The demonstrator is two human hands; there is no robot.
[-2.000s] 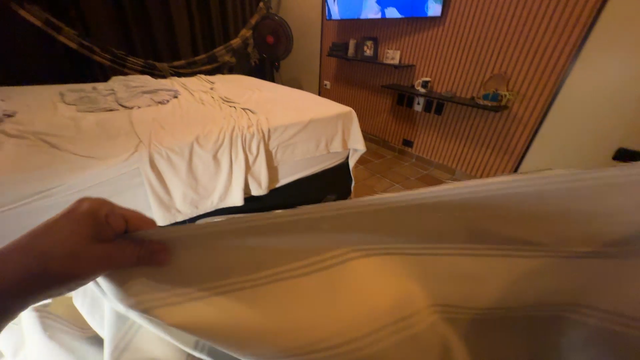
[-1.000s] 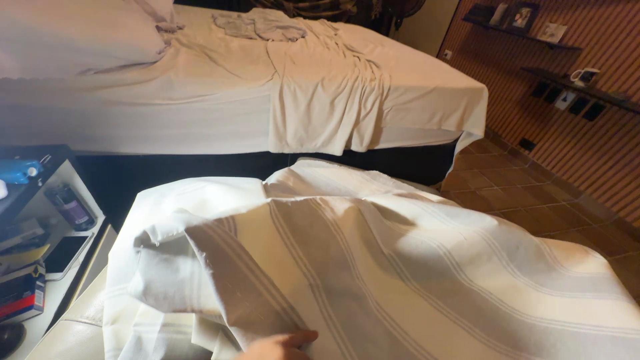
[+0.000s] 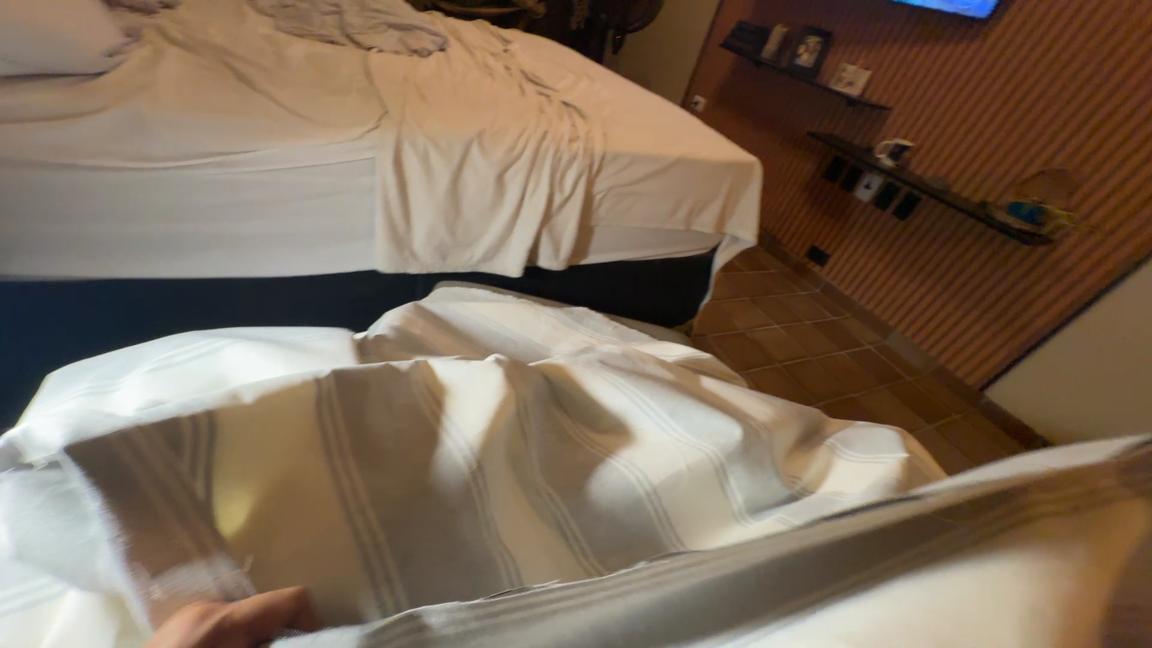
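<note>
A large striped cloth (image 3: 594, 450), cream and grey with a frayed raw edge at the left, lies in loose folds across the lower half of the head view. At the bottom left, my left hand (image 3: 238, 621) grips the cloth near that frayed edge; only the thumb side and part of the fingers show. A nearer layer of the same cloth rises toward the lower right corner. My right hand is out of sight, so what it holds cannot be seen.
A bed (image 3: 504, 162) with a rumpled pale sheet and dark base stands beyond the cloth. Crumpled grey fabric (image 3: 360, 25) lies on it. At right, tiled floor (image 3: 810, 351) runs to a slatted wall with a lower shelf (image 3: 954, 198) and an upper shelf (image 3: 783, 67).
The cloth, stretched up across the view two seconds ago, now lies lower in folds. Since one second ago, a nearer layer has come up at the lower right. The view has shifted.
</note>
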